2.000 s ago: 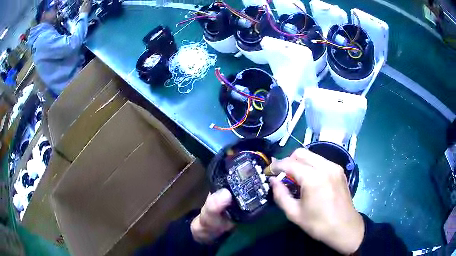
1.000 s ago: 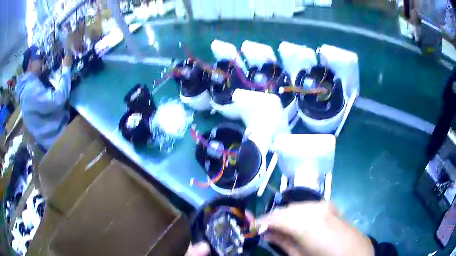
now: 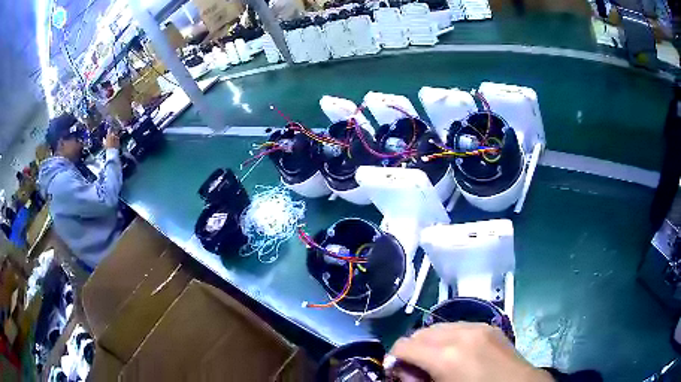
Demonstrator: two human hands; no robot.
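Observation:
A black camera head point(image 3: 351, 361) is cut off by the bottom edge, with a bit of its circuit board and wires showing. My right hand point(image 3: 455, 354) is beside it at the bottom edge, fingertips bent around a small white plug connector point(image 3: 390, 362). My left hand is out of the picture. Behind my right hand stands a camera housing point(image 3: 469, 307) with its white bracket point(image 3: 472, 257), partly hidden by the hand. Another open housing point(image 3: 364, 268) with red and orange wires stands to its left.
Several white housings point(image 3: 489, 183) with wires stand in a row farther back on the green bench point(image 3: 590, 239). Two loose black heads point(image 3: 219, 227) sit by a pale cord tangle point(image 3: 270, 222). A cardboard carton point(image 3: 205, 336) is at the left. A person point(image 3: 82, 194) works beyond it.
The view has tilted up, so the camera head and my right hand sit lower and are more cut off. My left hand has left the picture.

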